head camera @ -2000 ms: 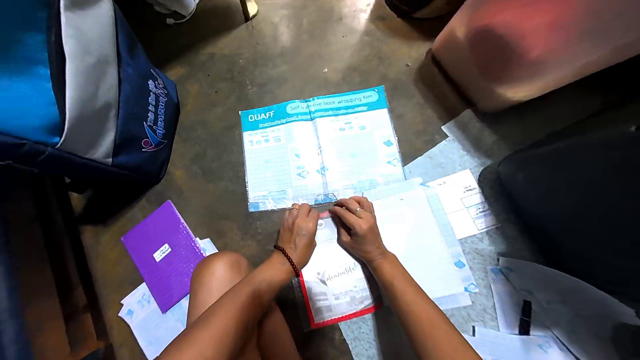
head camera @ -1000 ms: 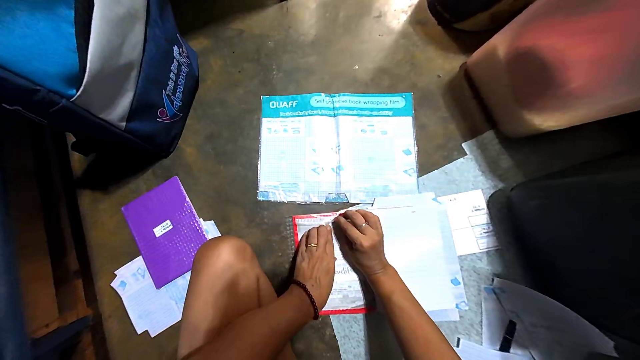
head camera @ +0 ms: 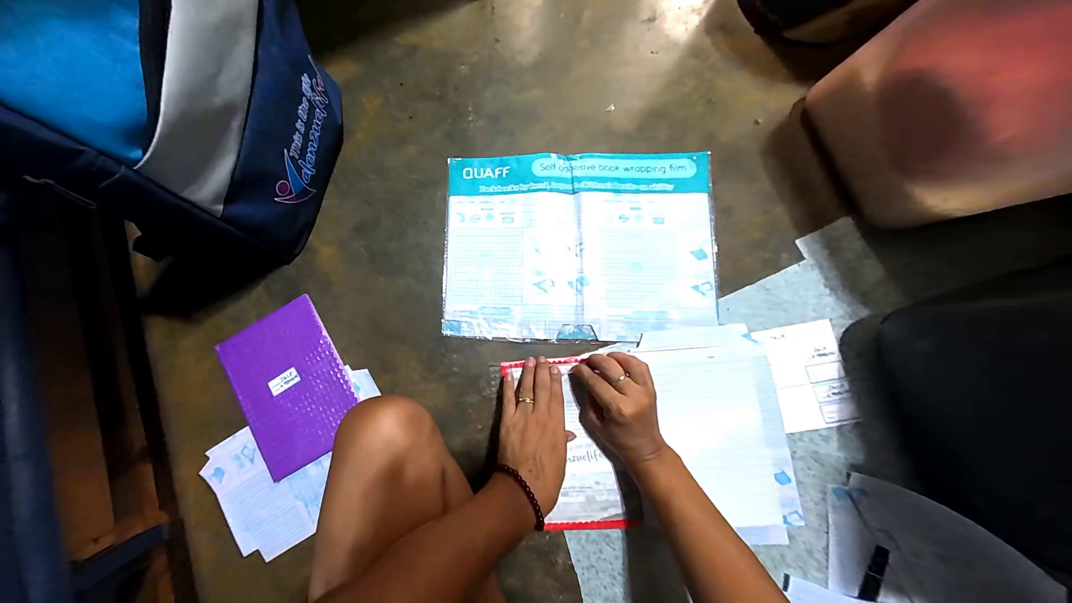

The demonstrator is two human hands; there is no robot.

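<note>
A red-edged notebook (head camera: pixel 596 494) with a pale printed cover lies on the floor before me. My left hand (head camera: pixel 536 431) rests flat on its left part, fingers extended near the top edge. Curled fingers of my right hand (head camera: pixel 618 398) touch the top edge at the notebook's right; whether they pinch anything is hidden. Beyond both hands lies a clear packet of book wrapping film (head camera: pixel 579 251) with a teal header. Printed backing sheets (head camera: pixel 712 435) spread beside the notebook, on the right.
At the left, a purple notebook (head camera: pixel 289 389) lies over printed sheets (head camera: pixel 264 502), next to my bent knee (head camera: pixel 389 452). A blue and grey bag (head camera: pixel 209 109) stands at upper left. A red seat (head camera: pixel 946 109) and a dark object (head camera: pixel 971 402) border the right side.
My left hand has gone from bent fingers at the notebook's top edge to lying flat over its cover. The right hand stays near the top edge.
</note>
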